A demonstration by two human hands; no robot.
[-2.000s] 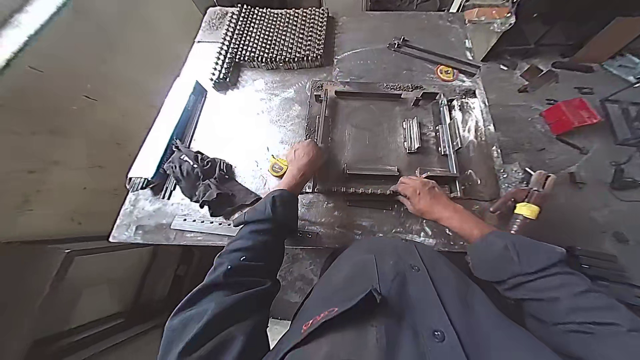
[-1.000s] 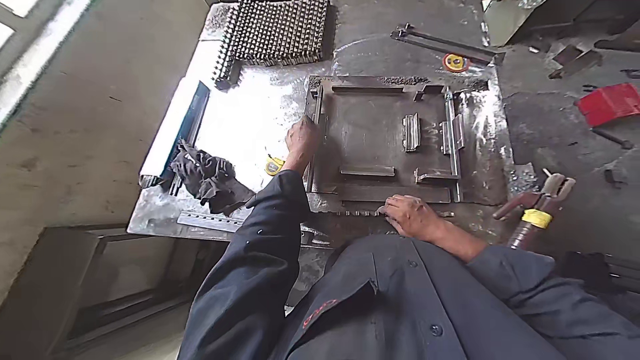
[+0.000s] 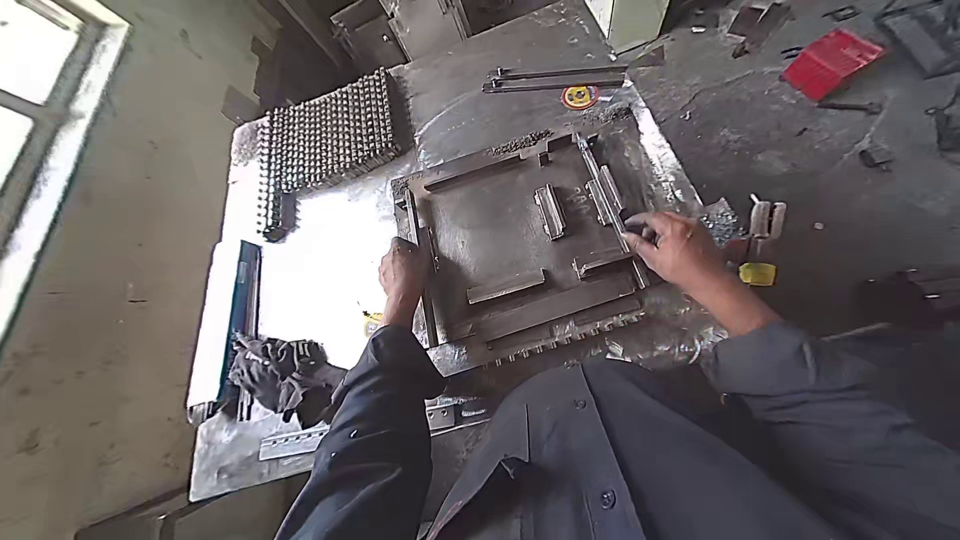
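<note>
A dark metal plate fixture (image 3: pixel 487 232) with bars along its edges lies on the metal workbench. My left hand (image 3: pixel 403 274) rests at the left metal bar (image 3: pixel 412 217), fingers curled; whether it grips the bar is not clear. On the other side my right hand (image 3: pixel 671 244) has its thumb and fingers at the right metal rail (image 3: pixel 611 206), and its hold is also unclear. Between the hands lie a short metal channel piece (image 3: pixel 550 212) and a short angle piece (image 3: pixel 507 286). A toothed metal strip (image 3: pixel 562 337) runs along the fixture's near edge.
Stacked small metal parts (image 3: pixel 330 131) stand at the back left. Dark cloth (image 3: pixel 281 375), a perforated metal strip (image 3: pixel 292 442) and a partly hidden yellow tape measure (image 3: pixel 372 322) lie nearer. Long bars (image 3: pixel 555 79) lie behind. Right of the bench are an electrode holder (image 3: pixel 761 240) and a red object (image 3: pixel 832 64).
My right hand has moved from the fixture's near edge to its right rail. My left hand was at the near left corner two seconds ago and is now farther up the left side.
</note>
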